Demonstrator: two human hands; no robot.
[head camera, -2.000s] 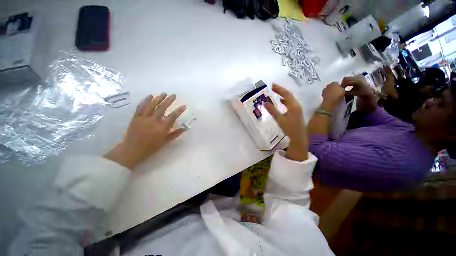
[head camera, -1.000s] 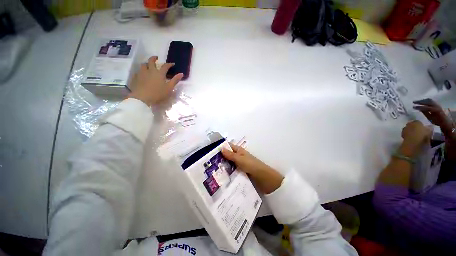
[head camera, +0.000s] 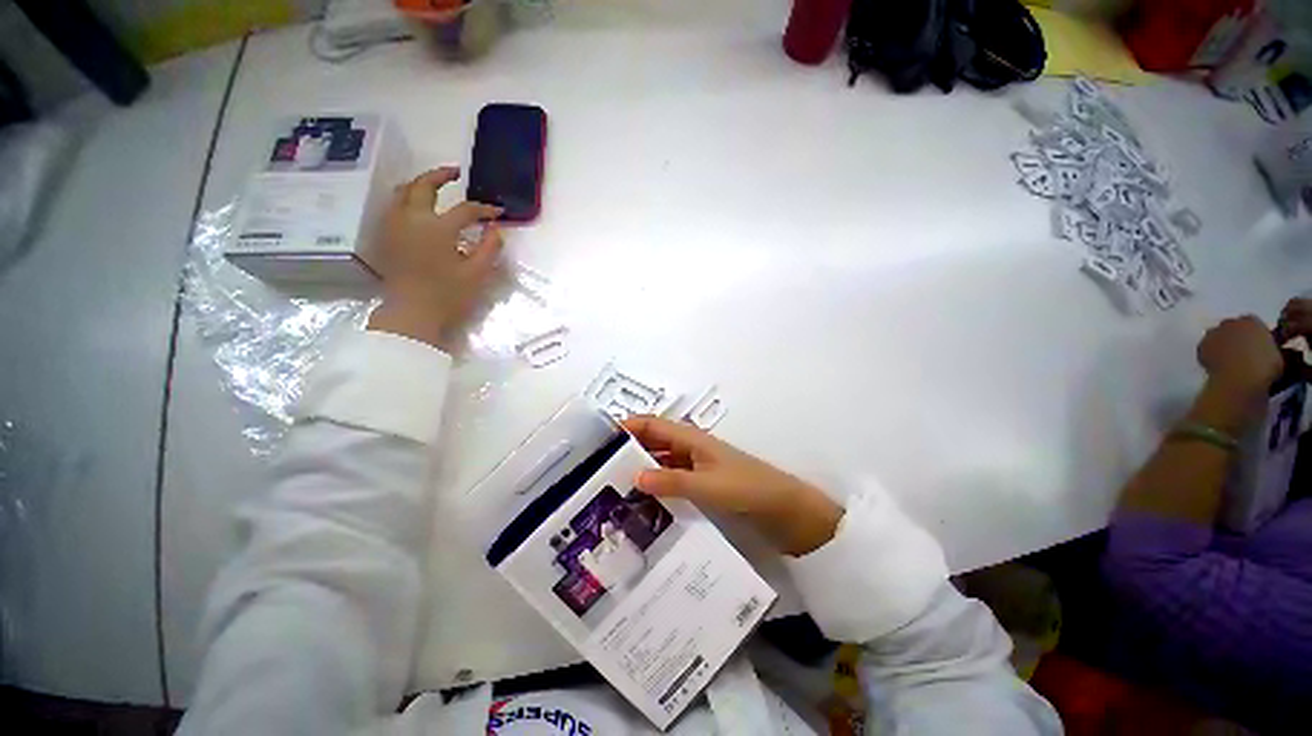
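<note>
My right hand grips a white product box by its upper right edge, in front of my chest. The box is tilted, its dark purple photo face up, and its pale top flap stands open with a dark blue edge. My left hand is at the right side of a second white box, fingers apart and curled; whether it touches that box is unclear. Loose white plastic hangers lie just beyond the held box, with one hanger nearer the film.
Crumpled clear film lies below the second box. A phone lies beside my left hand. A heap of white hangers is at the right. A neighbour's purple sleeve and hands are at far right. A black bag and red flask stand at the back.
Over two seconds, my left hand has moved from the white pieces to beside the second box. My right hand has taken hold of the product box and brought it nearer my chest, where it has tilted further.
</note>
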